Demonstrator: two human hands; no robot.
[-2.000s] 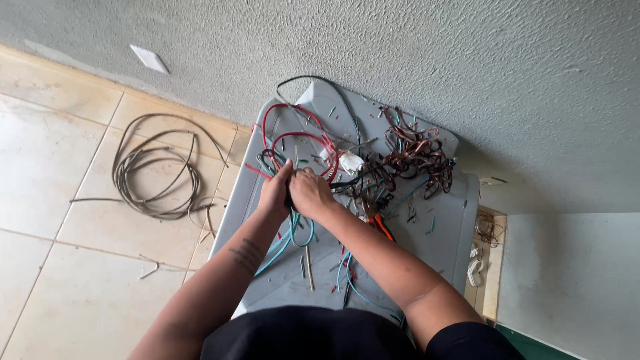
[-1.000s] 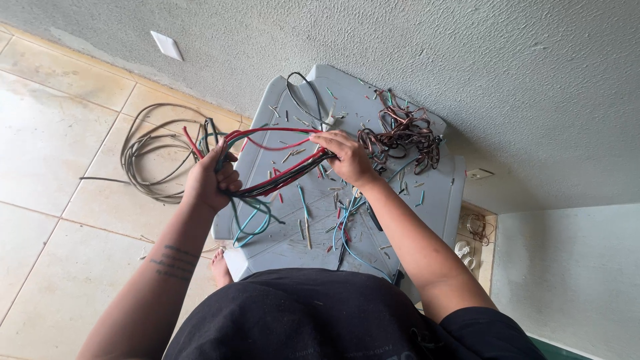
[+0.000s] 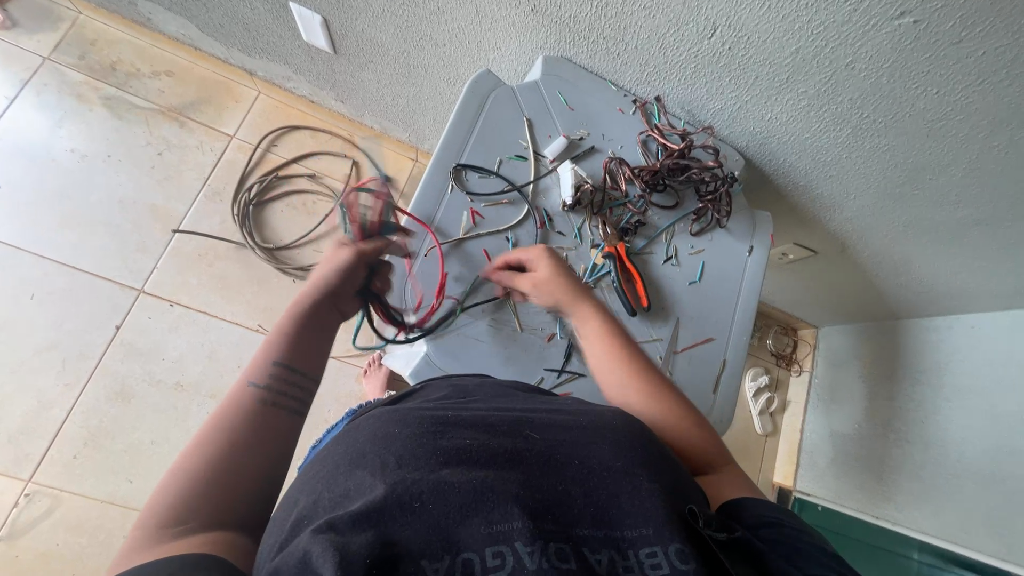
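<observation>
My left hand is closed around a looped bundle of red, black and green electrical wires, blurred by motion, over the left edge of the grey plastic table. My right hand is at the trailing end of a dark wire from this bundle, fingertips pinched together; blur hides whether they grip it. Pliers with orange and black handles lie to the right of that hand. Behind them sits a tangled heap of brown wires. A black wire loop and a pale wire lie on the table further back.
Cut insulation pieces are scattered over the grey table. A coil of grey-brown cable lies on the floor tiles at left. The textured wall borders the table's far side. A white sandal and thin wire are on the floor at right.
A second ago both hands held the wire bundle stretched between them; now it hangs looped from my left hand. My right hand has moved toward me, and the pliers are in fuller view.
</observation>
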